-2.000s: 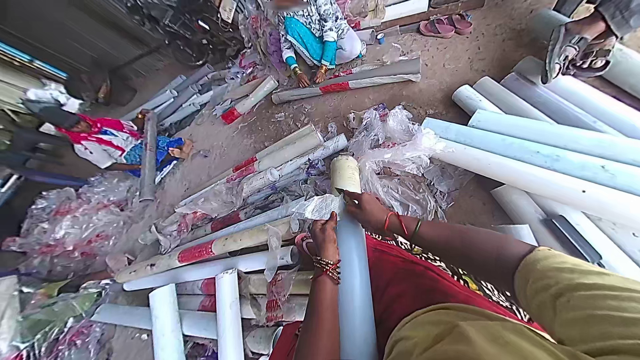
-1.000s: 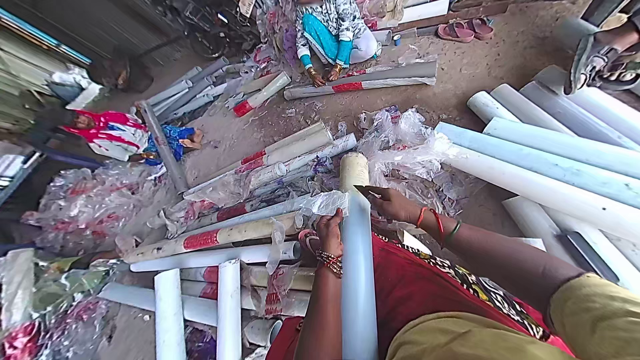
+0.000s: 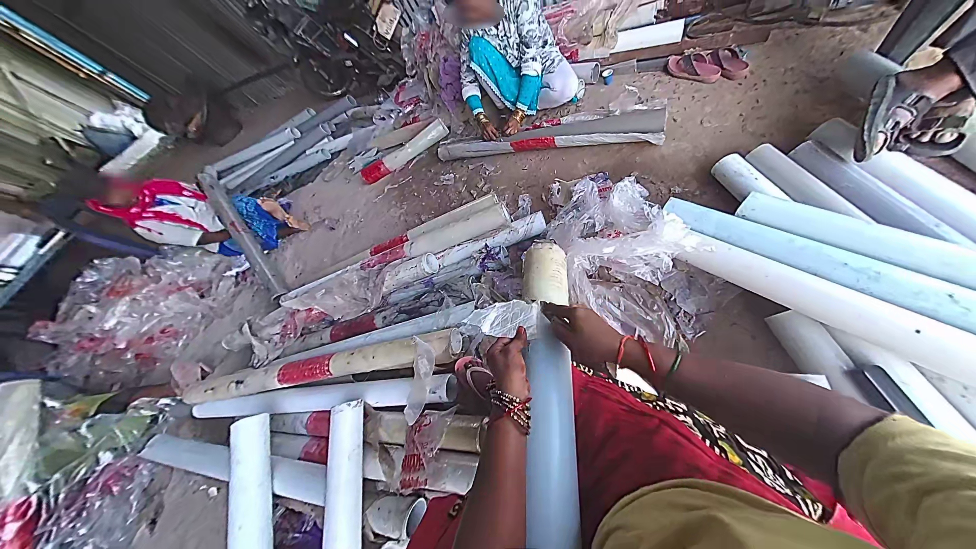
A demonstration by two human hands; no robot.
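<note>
A pale blue-grey plastic pipe [image 3: 552, 435] with a cream, stained end stands toward me across my lap. My left hand [image 3: 509, 364], with beaded bracelets on the wrist, is closed at the pipe's left side, pinching a piece of clear plastic film [image 3: 499, 319] that reaches over the pipe. My right hand [image 3: 583, 332], wearing red and green wrist threads, touches the pipe's right side just below the cream end. Its fingertips are close to the film; whether they grip something is unclear.
White and blue pipes [image 3: 823, 259] lie at the right, film-wrapped pipes [image 3: 396, 358] at the left. Crumpled plastic film [image 3: 625, 252] lies beyond my hands, more [image 3: 152, 313] far left. Two people sit ahead beside pipes; another person's sandalled foot [image 3: 903, 114] is upper right.
The cream end, covered by my hands' position two seconds ago less than a second later, now shows film bunched at its lower edge again. My right hand has moved up the pipe since one second ago.
</note>
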